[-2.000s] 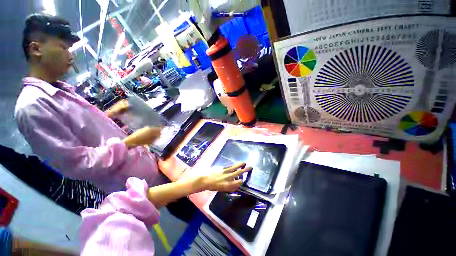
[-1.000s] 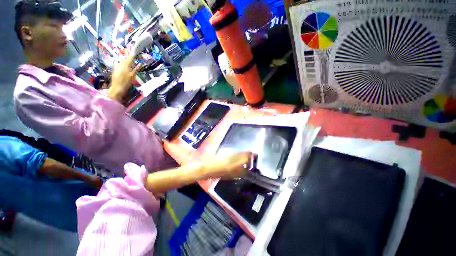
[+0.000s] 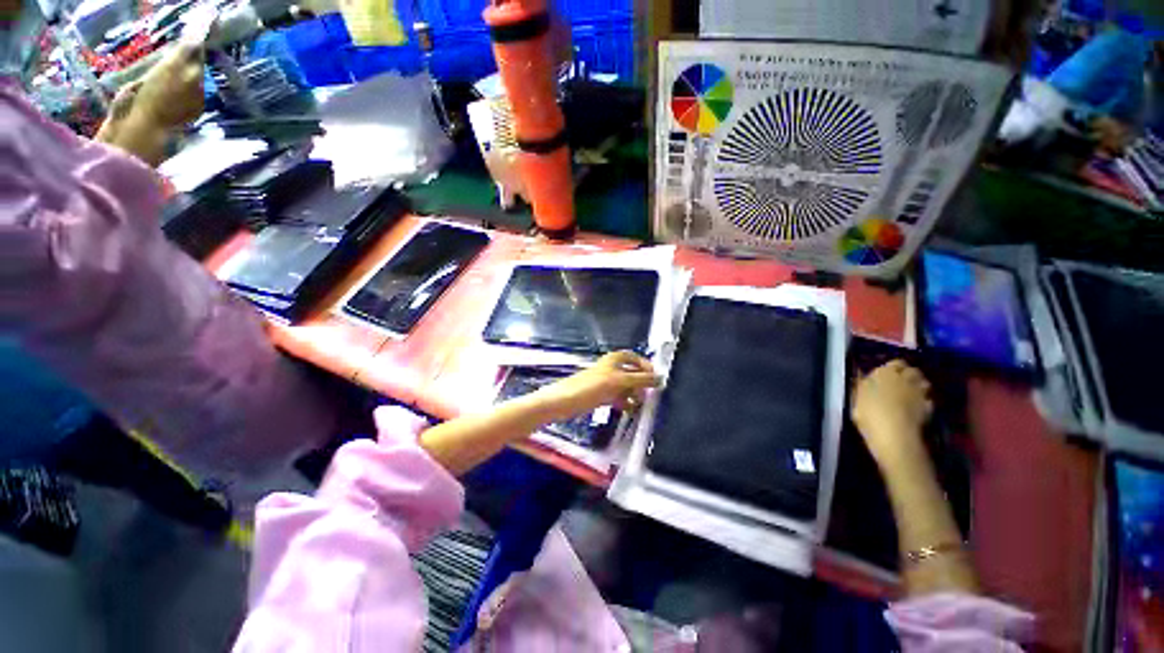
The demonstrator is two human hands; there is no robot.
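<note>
My left hand [image 3: 619, 380] is between a tablet with a greyish, glossy screen [image 3: 577, 309] and a large black tablet [image 3: 743, 398]. Its fingers are bent near the black tablet's left edge; whether they pinch anything is unclear. The black tablet lies on white sheets and has a small white label at its lower right corner. Another dark tablet [image 3: 562, 406] lies partly under my left forearm. My right hand [image 3: 891, 398] is curled over a dark tablet [image 3: 868, 491] at the right, palm down; its grip is hidden.
A camera test chart [image 3: 817, 160] stands behind, beside an orange wrapped post [image 3: 534, 121]. Lit tablets [image 3: 977, 313] and white sheets lie right. Another tablet [image 3: 419, 274] and stacked dark tablets [image 3: 283, 262] lie left, near a pink-sleeved person [image 3: 141, 255].
The view has swung right, and my right hand now shows. My left hand stays near the gap between the tablets. The neighbour's raised hand remains at the left.
</note>
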